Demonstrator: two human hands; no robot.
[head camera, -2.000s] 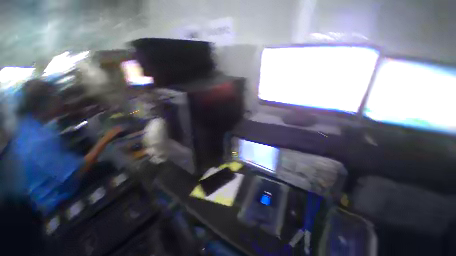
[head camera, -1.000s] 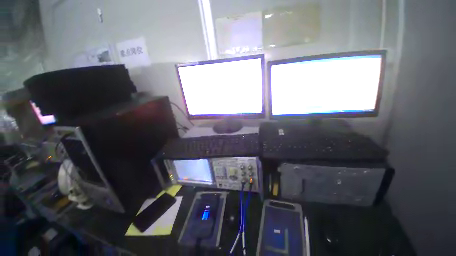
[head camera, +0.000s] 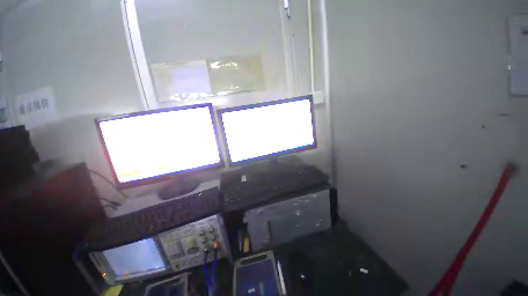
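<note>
Neither of my hands is in the picture. Nearest in front of me lie two flat plates with pale borders, both cut off by the bottom edge. The right test plate (head camera: 256,278) is dark blue-grey. Only the top part of the left test plate (head camera: 168,285) shows, and I cannot tell whether a device lies on it. Blue test cables (head camera: 210,276) hang from the ports of the radio tester (head camera: 188,244), whose small screen is lit.
Two bright monitors (head camera: 161,144) stand behind keyboards (head camera: 173,211) lying on the instruments. A grey instrument box (head camera: 289,218) is right of the tester. A black PC tower (head camera: 49,225) stands left. A red strip (head camera: 477,231) slants by the right wall.
The view has swung right and up. The monitors and instruments sit further left and the plates lower. The person in blue, the fan and the dark phone have left the picture; the red strip has appeared.
</note>
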